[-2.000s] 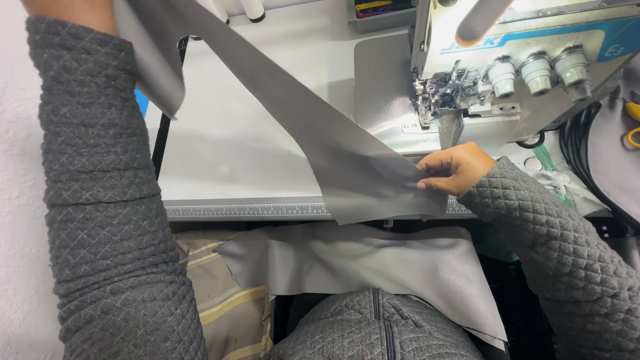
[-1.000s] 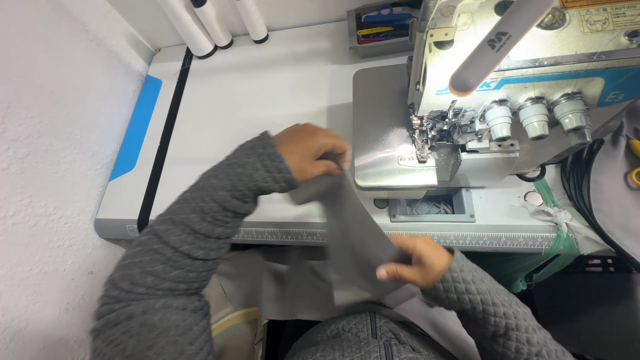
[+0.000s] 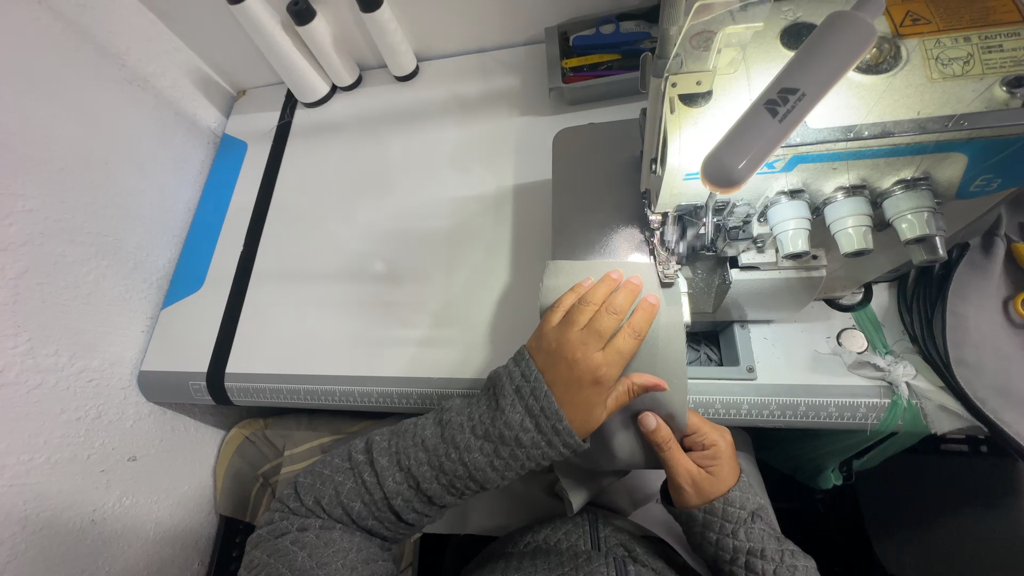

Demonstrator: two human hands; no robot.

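A grey fabric piece (image 3: pixel 608 280) lies on the metal plate of an overlock sewing machine (image 3: pixel 808 160), its upper right corner at the presser foot (image 3: pixel 666 268). My left hand (image 3: pixel 600 344) rests flat on the fabric with the fingers slightly spread, left of and below the foot. Lower down, my right hand (image 3: pixel 696 460) pinches the fabric's right edge, thumb on top and the other fingers partly hidden beneath. The fabric hangs over the table's front edge toward my lap, where more grey fabric lies.
White thread cones (image 3: pixel 396 40) stand at the back left. A grey tray (image 3: pixel 600 92) of small tools sits at the back. A ruler strip (image 3: pixel 432 396) runs along the front edge. Green and white cloth strips (image 3: pixel 900 384) are tied at the right, near black cables (image 3: pixel 928 320).
The fabric, held up between my hands a second ago, now lies at the presser foot. My left hand has moved right onto it; my right hand has shifted lower.
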